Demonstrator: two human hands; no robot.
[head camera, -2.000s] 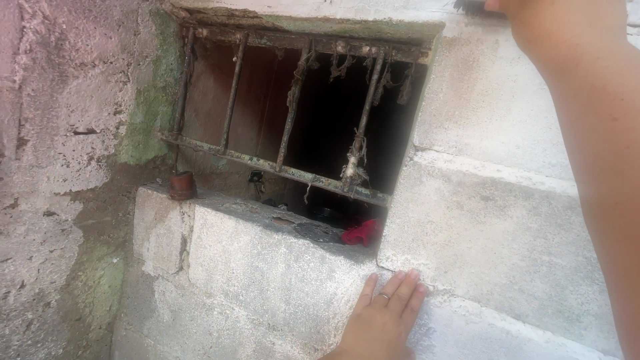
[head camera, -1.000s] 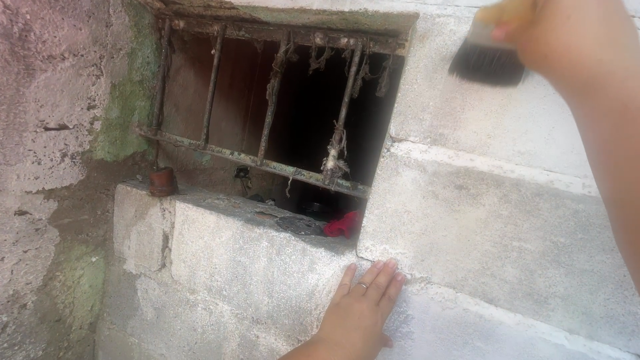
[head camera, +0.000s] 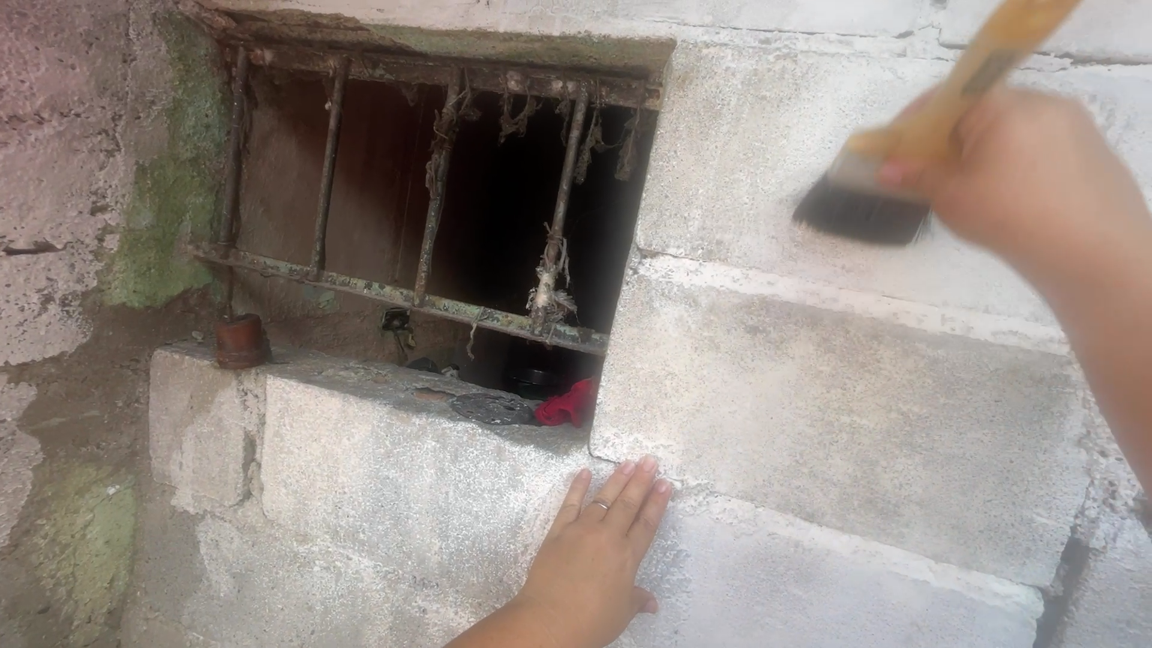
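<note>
My right hand (head camera: 1017, 171), blurred, grips a wide paintbrush (head camera: 936, 126) with a yellowish handle, a pale ferrule and dark bristles. The bristles hang over the upper right of a whitish concrete block wall (head camera: 837, 423); whether they touch it I cannot tell. Below the lower right corner of a barred window opening, my left hand (head camera: 589, 558) lies against the wall, fingers spread, with a ring on one finger. It holds nothing.
Rusty metal bars (head camera: 427, 198) with dried strands cross the opening. On the sill are a reddish-brown pot-like object (head camera: 241, 342), a dark flat round piece (head camera: 492, 409) and red cloth-like material (head camera: 565, 404). A rough, green-patched wall (head camera: 171, 180) adjoins at left.
My right hand has brought the paintbrush down and leftward from the top right edge, so its whole head shows. My left hand has stayed on the wall near the opening's corner.
</note>
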